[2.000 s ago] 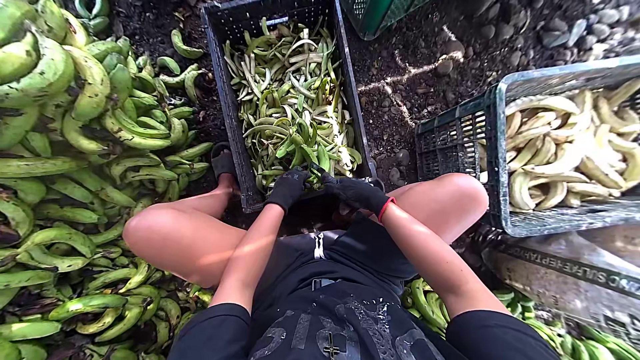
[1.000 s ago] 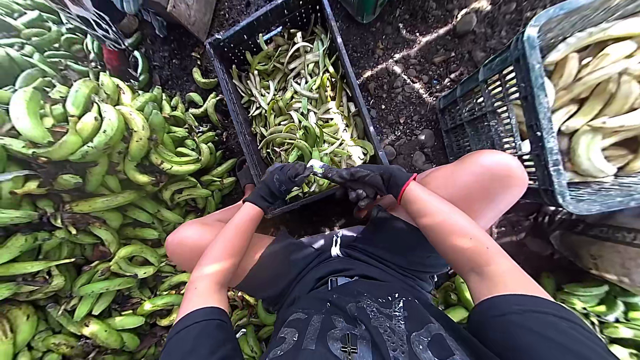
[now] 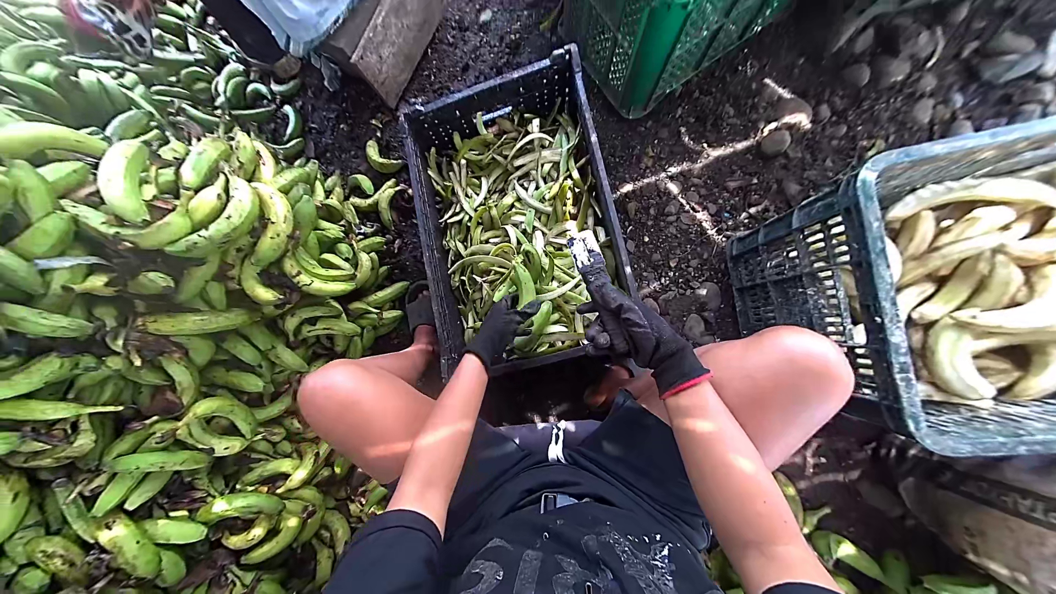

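Note:
A black plastic crate (image 3: 417,194) full of green plantain peels (image 3: 495,177) stands in front of my crossed legs. My left hand (image 3: 503,328), in a dark glove, is at the crate's near end, its fingers on a green plantain (image 3: 538,323). Over the crate's near right corner is my right hand (image 3: 627,328), in a dark glove with a red cuff. It holds a small tool (image 3: 582,247) smeared with white, pointing away from me over the peels; its exact kind is unclear. A large pile of green plantains (image 3: 214,223) lies on the left.
At the right stands a dark green crate (image 3: 876,247) of peeled plantains (image 3: 982,289). Behind the peel crate are a bright green crate (image 3: 660,49) and a wooden block (image 3: 388,41). A sack (image 3: 973,511) lies at the lower right, beside more green plantains. Stones dot the dark soil.
My hands, close together over the crate's near edge a second ago, are now apart. My right hand now points the white-smeared tool forward over the peels. The view has shifted.

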